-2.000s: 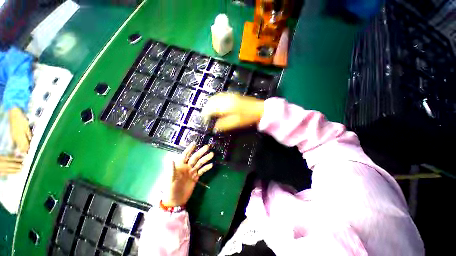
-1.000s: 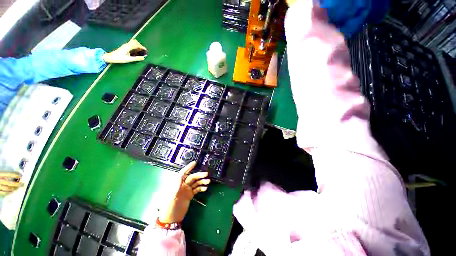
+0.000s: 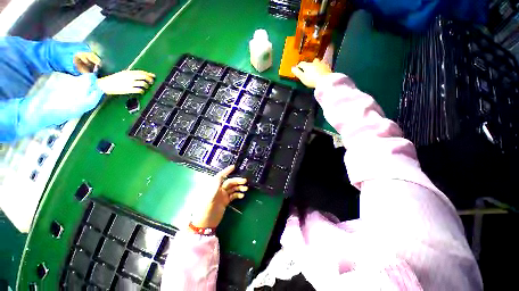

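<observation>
A black blister tray [image 3: 215, 107] lies on the green bench. Many of its pockets hold dark square units, and the pockets along its right side look empty. My left hand [image 3: 223, 199] is at the tray's near edge, fingers partly curled, with no object visible in it. My right hand [image 3: 313, 73] is at the front of the base of the orange fixture [image 3: 313, 35]. Its fingertips cover that part of the base, and whether they hold a unit cannot be seen.
A white bottle [image 3: 261, 51] stands left of the fixture. A second black tray [image 3: 116, 248] is at lower left, its visible pockets empty. Loose units [image 3: 83, 191] line the left side. A neighbour's hand [image 3: 126, 82] reaches over the bench edge. A black tray stack [image 3: 432, 85] is at right.
My right hand went from over the tray to beyond the fixture's upper part, then came back down to its base. My left hand stays near the tray edge. The neighbour's hand reached in.
</observation>
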